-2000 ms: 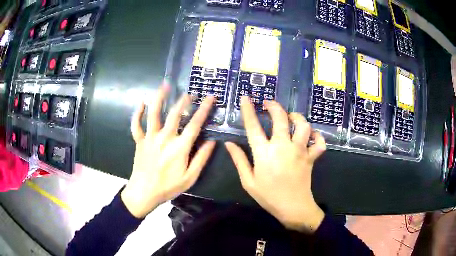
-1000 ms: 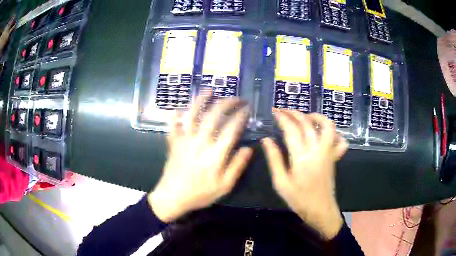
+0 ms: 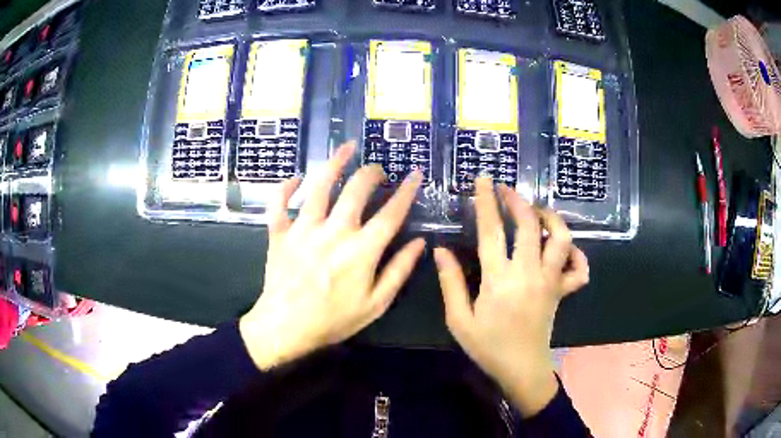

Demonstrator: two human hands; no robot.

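A clear blister tray (image 3: 334,192) holds keypad phones face up in two rows. Five near-row phones show white lit screens in yellow frames. My left hand (image 3: 330,248) is spread, its index fingertip at the lower keys of the middle phone (image 3: 398,94); it holds nothing. My right hand (image 3: 514,274) has its index fingertip at the lower keys of the phone to its right (image 3: 486,98); it holds nothing. The rightmost phone (image 3: 580,103) and the two left phones (image 3: 203,94) are untouched. The far-row phones are cut off by the top edge.
At left, another tray holds phones face down (image 3: 32,145) with red discs. At right lie a red pen (image 3: 719,188), a thinner white and red pen (image 3: 704,214), a dark device (image 3: 738,248) and a pink round fan (image 3: 743,77). The mat's curved front edge lies near my body.
The view has shifted right, so the tray appears further left. My hands are now over the middle phone and the one to its right, instead of the two left phones two seconds ago.
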